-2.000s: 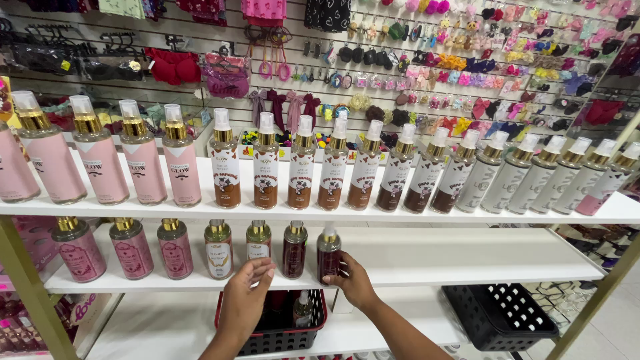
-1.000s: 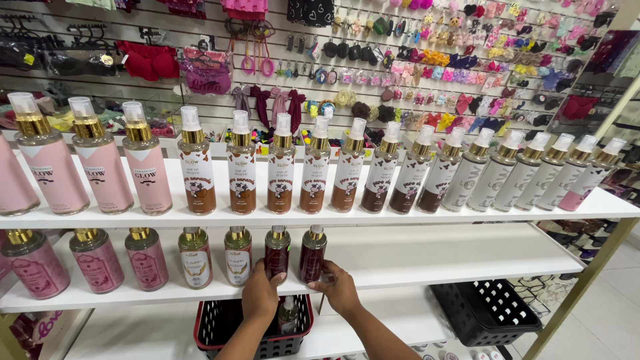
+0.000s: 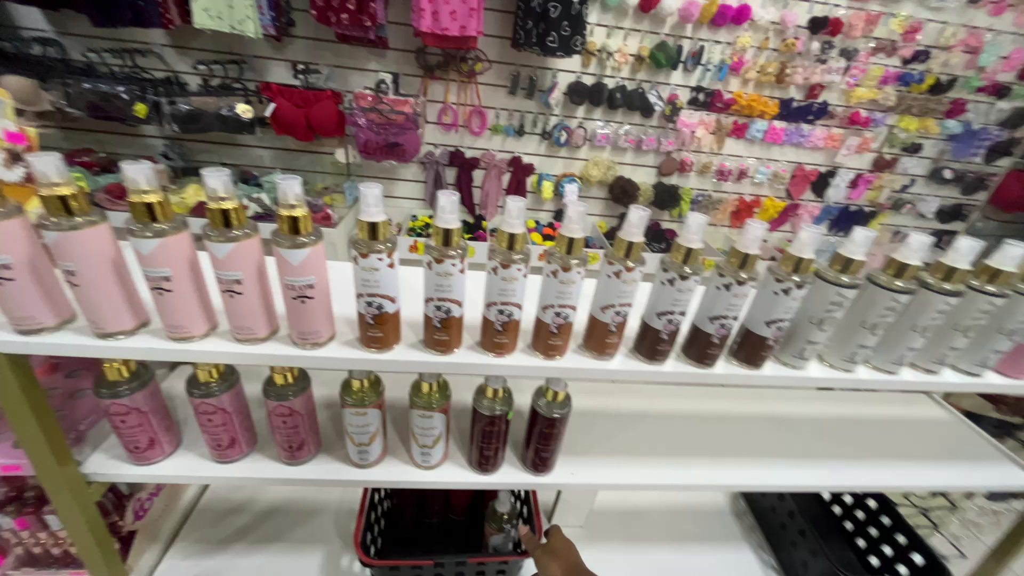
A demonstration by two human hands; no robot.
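Note:
My right hand (image 3: 558,554) is at the bottom edge, its fingertips at the right rim of a black plastic basket with red trim (image 3: 366,524); whether they grip it cannot be told. Inside the basket, close to the fingers, stands a clear spray bottle (image 3: 501,524), with dark red items partly hidden beside it. My left hand is out of view. Above, on the middle shelf, two dark red bottles (image 3: 490,436) (image 3: 546,436) stand side by side, right of two white-labelled bottles (image 3: 364,432) (image 3: 430,432) and several pink-labelled bottles (image 3: 222,424).
The white upper shelf (image 3: 480,370) holds a long row of spray bottles with pink, brown-and-white and clear bodies (image 3: 304,296). A second black basket (image 3: 848,536) lies at the lower right. Hair accessories and clothing hang on the slatted wall (image 3: 544,176) behind.
Both hands have left the dark red bottles on the middle shelf. My right hand is now low, by the basket; my left hand has gone out of view.

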